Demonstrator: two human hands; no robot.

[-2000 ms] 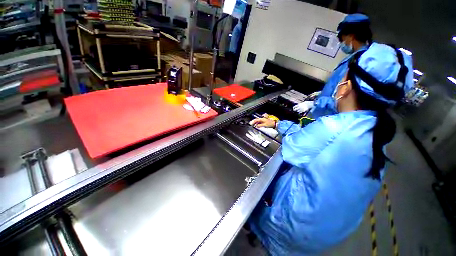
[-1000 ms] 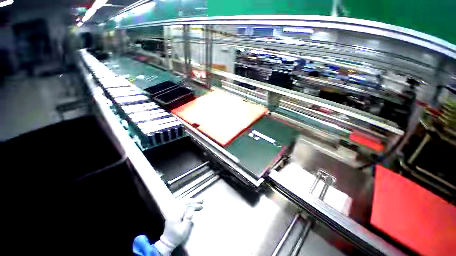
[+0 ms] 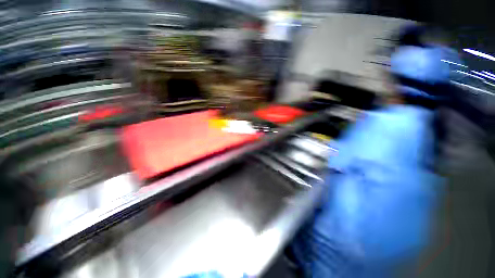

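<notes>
The frame is heavily blurred. Neither of my hands shows. A small patch of blue, possibly my sleeve, is cut off by the bottom edge. The stainless bench top (image 3: 184,233) lies nearest in front of me, bright and shiny. The conveyor rail (image 3: 179,182) runs from lower left to upper right along its far side. Cross guide rods (image 3: 287,169) show farther along the conveyor.
A person in a blue smock and cap (image 3: 385,179) stands close at the right beside the conveyor. A large red mat (image 3: 184,141) lies beyond the rail, with a yellow thing at its far corner. A smaller red mat (image 3: 279,113) lies behind.
My view has swung right, from the slotted racks and green mat back to the red mat and the person in blue. The white-gloved hand seen one second ago is out of the picture.
</notes>
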